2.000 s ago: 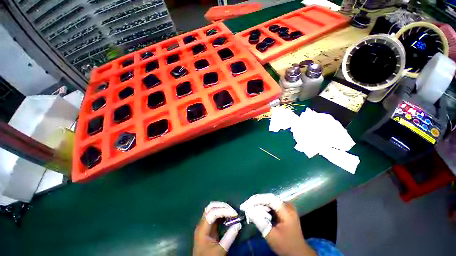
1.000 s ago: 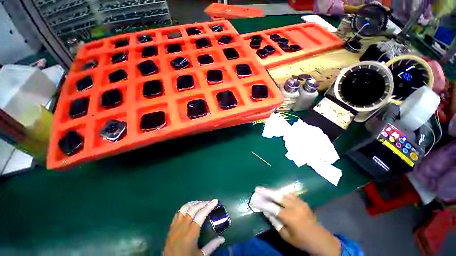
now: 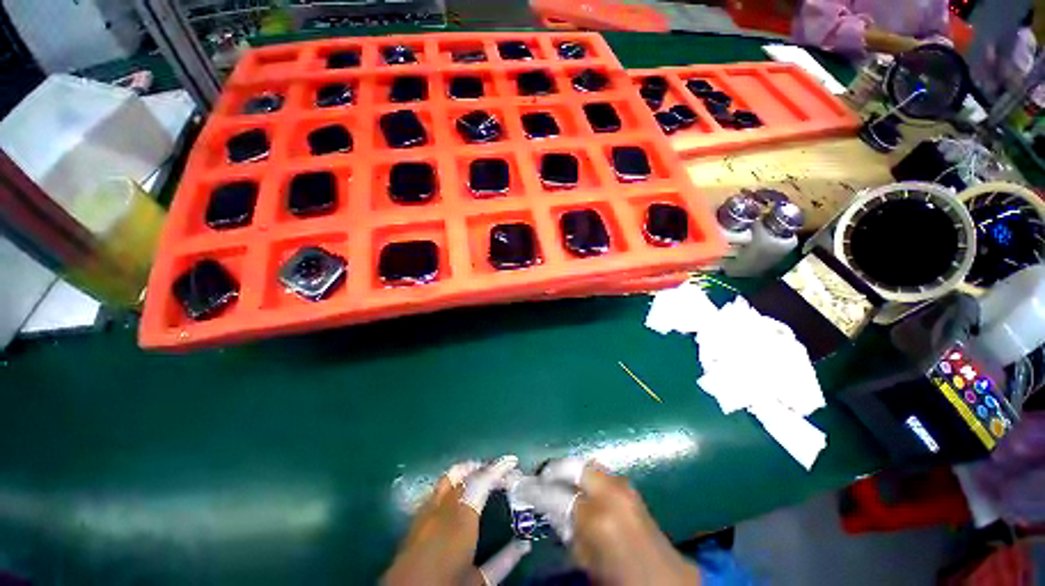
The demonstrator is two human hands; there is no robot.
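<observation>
My left hand (image 3: 468, 515), with white finger cots, holds a small watch head (image 3: 527, 523) low in the view, near the bench's front. My right hand (image 3: 570, 504), also in white finger cots, is pressed against the watch head; a small white wipe seems to be under its fingers, but blur hides its outline. Much of the watch head is covered by the fingers. A large orange-red foam tray (image 3: 441, 208) lies beyond the hands with dark watch heads in its square pockets. One (image 3: 312, 272) shows a pale back.
White wipes (image 3: 751, 366) and a thin yellow stick (image 3: 639, 382) lie right of centre. Two small bottles (image 3: 761, 235), a second foam tray (image 3: 791, 97), a round ring-shaped device (image 3: 905, 243) and a black box (image 3: 934, 395) stand right. A person in pink (image 3: 871, 25) is behind.
The hands were apart a second ago, with the watch head's dark face showing in my left hand. Now they are together over it. The view has shifted, so the trays appear farther right.
</observation>
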